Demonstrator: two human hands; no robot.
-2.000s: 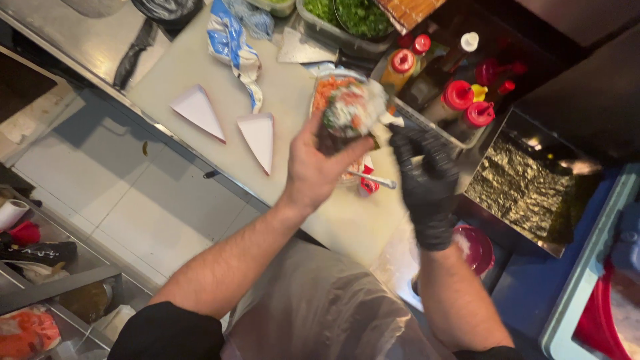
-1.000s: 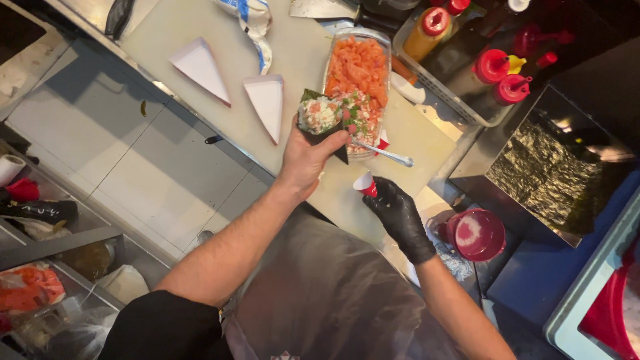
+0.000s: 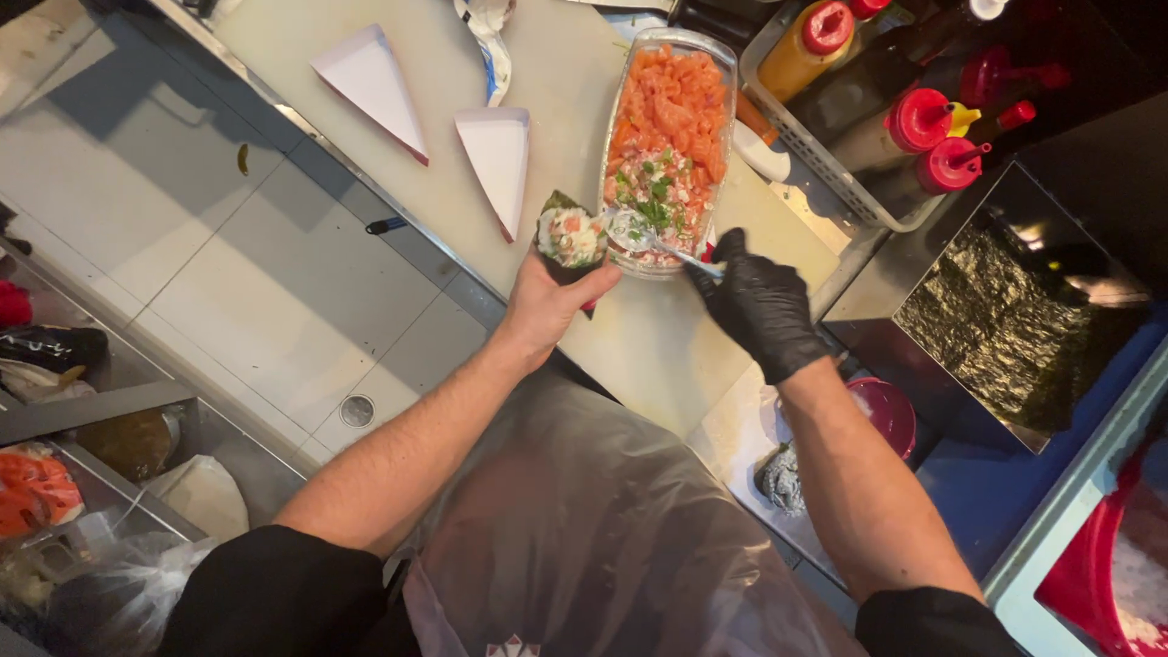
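Note:
My bare left hand [image 3: 547,297] holds a nori hand roll [image 3: 571,239] upright, with rice, orange pieces and green bits at its open top. Red shows beneath the roll by my thumb. In a black glove, my right hand [image 3: 753,297] grips the handle of a metal spoon [image 3: 671,248]. The spoon's bowl is at the near left part of a clear tray [image 3: 733,87], close beside the roll. Diced orange fish [image 3: 673,100] fills the tray's far part; a paler chopped mix with green herbs [image 3: 659,187] lies nearer me.
Two white triangular cartons [image 3: 374,89] lie on the cutting board [image 3: 566,68]. Sauce bottles [image 3: 915,123] stand in a basket [image 3: 826,155] at the right. Nearby are nori sheets [image 3: 1004,319] in a metal container and a dark red bowl [image 3: 883,415]. Food bins [image 3: 128,401] line the lower left.
My right hand, which held a small red and white piece one second ago, now grips the spoon that lay in the tray. My left hand still holds the roll.

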